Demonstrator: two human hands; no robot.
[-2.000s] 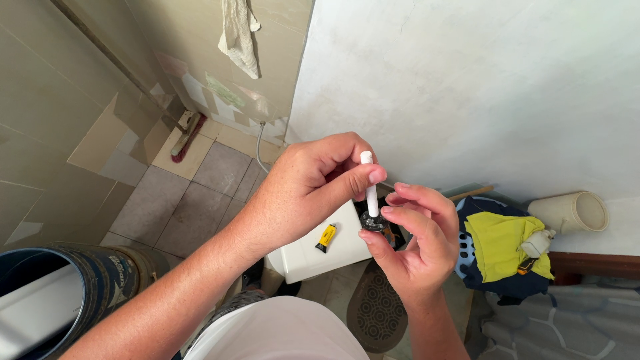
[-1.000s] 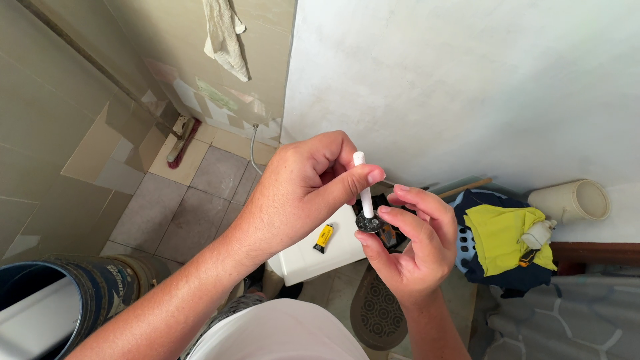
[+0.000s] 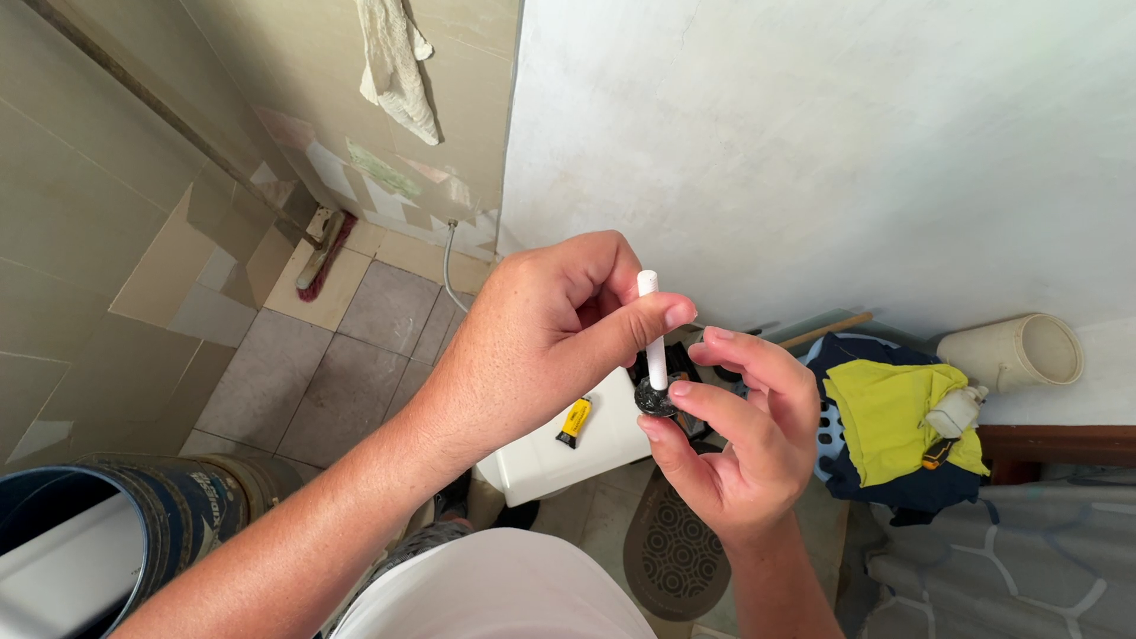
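Between the thumb and fingers of my left hand (image 3: 568,328) is a white plastic rod (image 3: 655,355), held upright with its threaded-looking top end showing. Its lower end meets a round black piece (image 3: 655,398), which my right hand (image 3: 741,417) pinches at the rim with thumb and index finger. The other right fingers are curled loosely above. Below my left hand, a small yellow tube with a black cap (image 3: 575,422) lies on a white ceramic-looking lid (image 3: 541,466). Dark items behind the black piece are partly hidden by my hands.
A blue bucket (image 3: 169,497) holding a white piece stands lower left. A broom (image 3: 325,253) leans in the corner, near a flexible hose (image 3: 449,266). At right are a yellow cloth (image 3: 874,417) over a blue basket, a cream bucket (image 3: 1003,353) and a grey curtain (image 3: 1003,559). A patterned mat (image 3: 679,550) lies below.
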